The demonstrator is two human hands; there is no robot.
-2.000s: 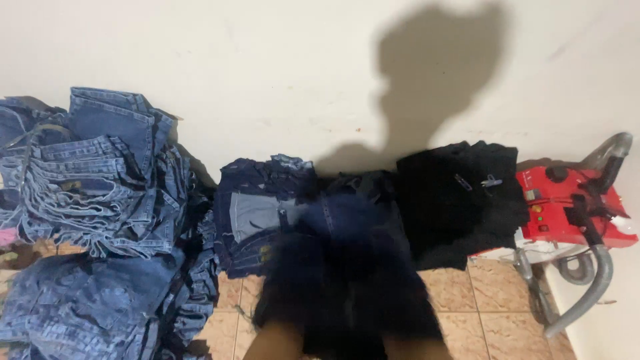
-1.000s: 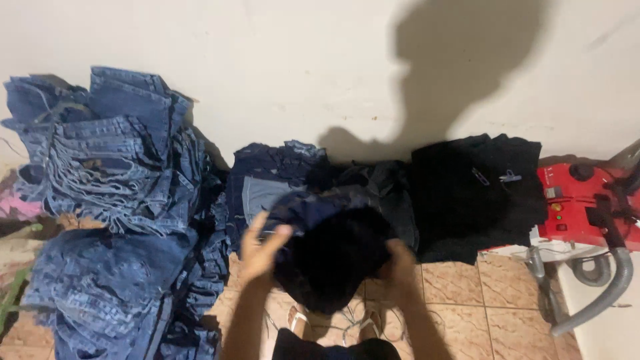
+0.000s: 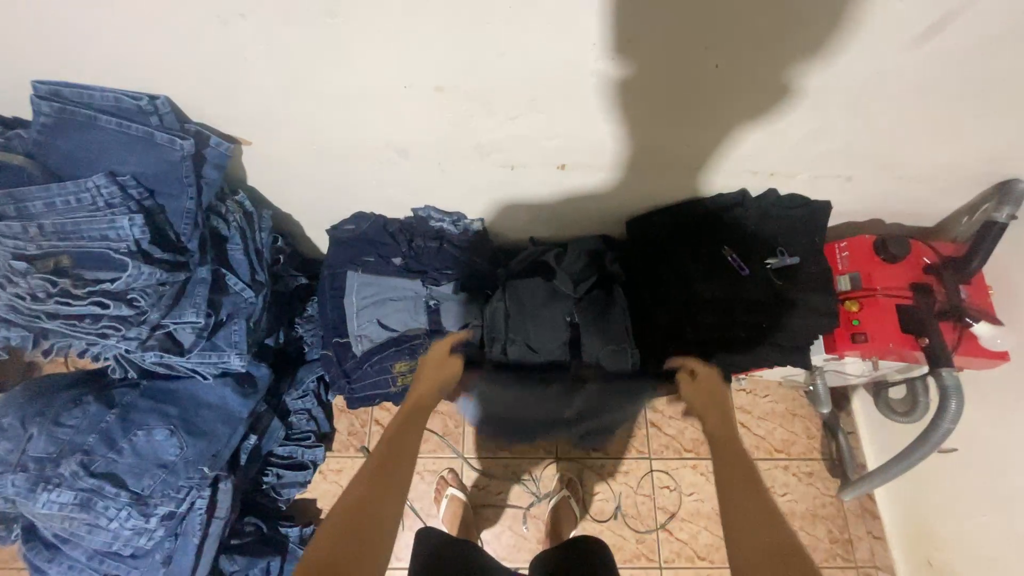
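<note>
A dark garment point(image 3: 560, 404), blurred by motion, hangs stretched between my two hands. My left hand point(image 3: 442, 368) grips its left end, over the edge of a stack of dark-blue denim garments point(image 3: 384, 312). At its right end my right hand point(image 3: 700, 386) pinches the cloth. Just beyond the garment lies a pile of black garments point(image 3: 552, 312). A taller stack of black cloth point(image 3: 688, 296) stands to the right, with purple-handled thread snips point(image 3: 734, 261) and a second small pair of thread snips point(image 3: 782, 259) on top.
Large heaps of blue denim point(image 3: 136, 448) fill the left side. A red machine point(image 3: 912, 300) with a grey corrugated hose point(image 3: 944, 416) stands at the right by the wall point(image 3: 400, 96). Thin cable point(image 3: 648, 512) lies looped on the tiled floor point(image 3: 768, 456) around my sandalled feet.
The dark garment was bunched between my hands a second ago; now it is spread out wide. My hands have moved farther apart.
</note>
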